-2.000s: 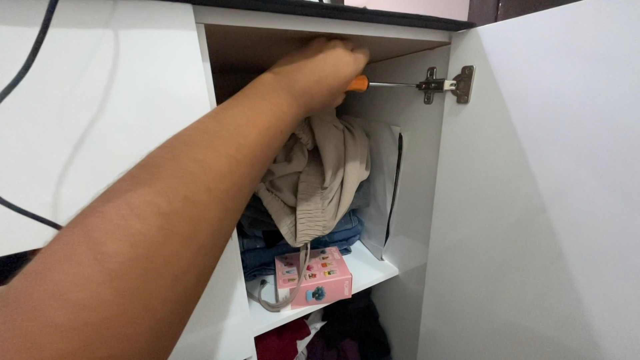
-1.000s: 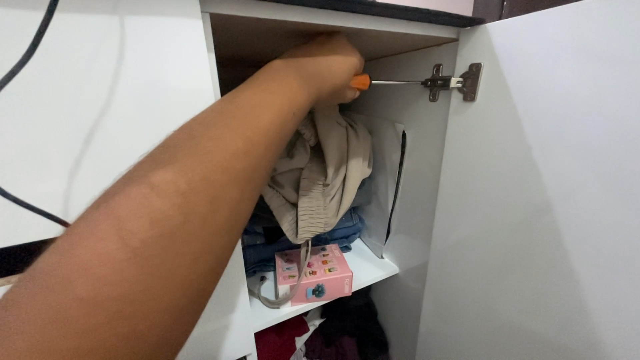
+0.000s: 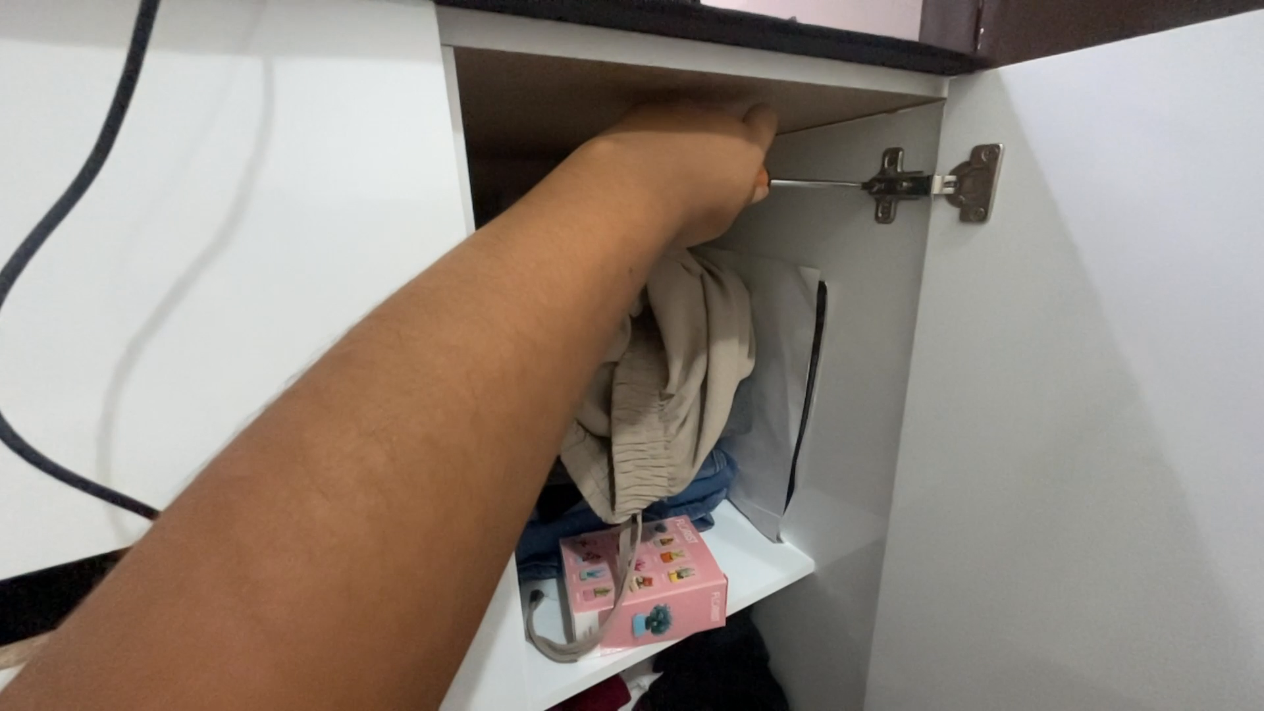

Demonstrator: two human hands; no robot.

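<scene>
My left hand (image 3: 706, 163) reaches into the cabinet with its back toward me, closed around the orange handle of a screwdriver (image 3: 815, 183). Only a sliver of the handle shows beside the fingers. The thin metal shaft runs level to the right, and its tip meets the mounting plate (image 3: 889, 185) of a metal cabinet hinge on the inner side wall. The hinge cup (image 3: 978, 184) is fixed to the open white door (image 3: 1076, 395). My right hand is out of view.
Beige drawstring trousers (image 3: 681, 385) and folded blue jeans (image 3: 706, 489) lie below my hand. A pink box (image 3: 681, 583) sits at the edge of the white shelf (image 3: 780, 563). A white pouch (image 3: 775, 395) leans on the wall. A black cable (image 3: 94, 168) hangs left.
My left hand has turned around the screwdriver handle, with the thumb now raised and less of the orange showing. The shaft stays at the hinge.
</scene>
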